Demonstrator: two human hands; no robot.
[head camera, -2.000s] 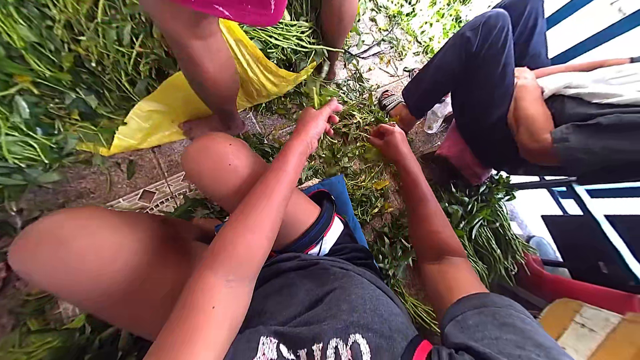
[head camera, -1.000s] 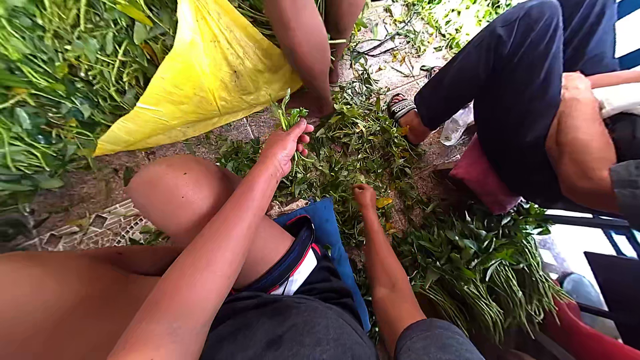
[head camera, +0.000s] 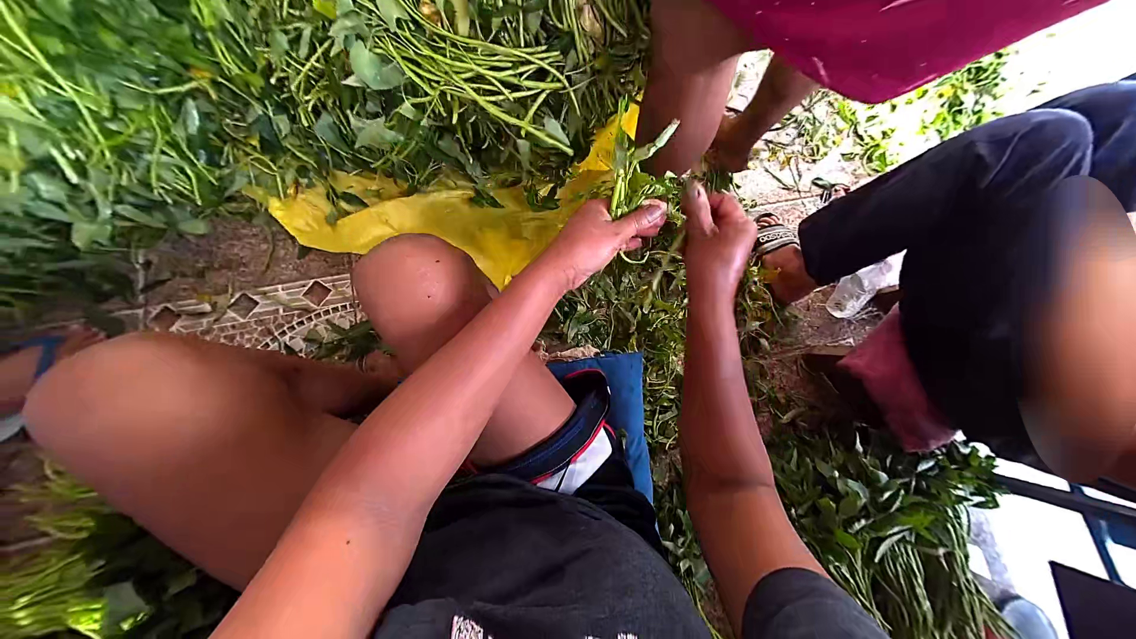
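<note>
My left hand is closed around a small bunch of leafy green stems, whose tips stick up above the fist. Just to its right, my right hand is raised with its fingers bent together by the leaves at the end of the bunch; whether it pinches a leaf or stem cannot be told. Under both hands, loose green leaves and stems cover the floor.
A large heap of leafy stems lies at the upper left beside a yellow plastic sheet. Bare legs of one person stand ahead. Another person in dark trousers sits at right, near a clear plastic bag and bundled stems.
My right hand has come up from low over the loose leaves to beside my left hand, which still holds stems. The person at right now leans further into view.
</note>
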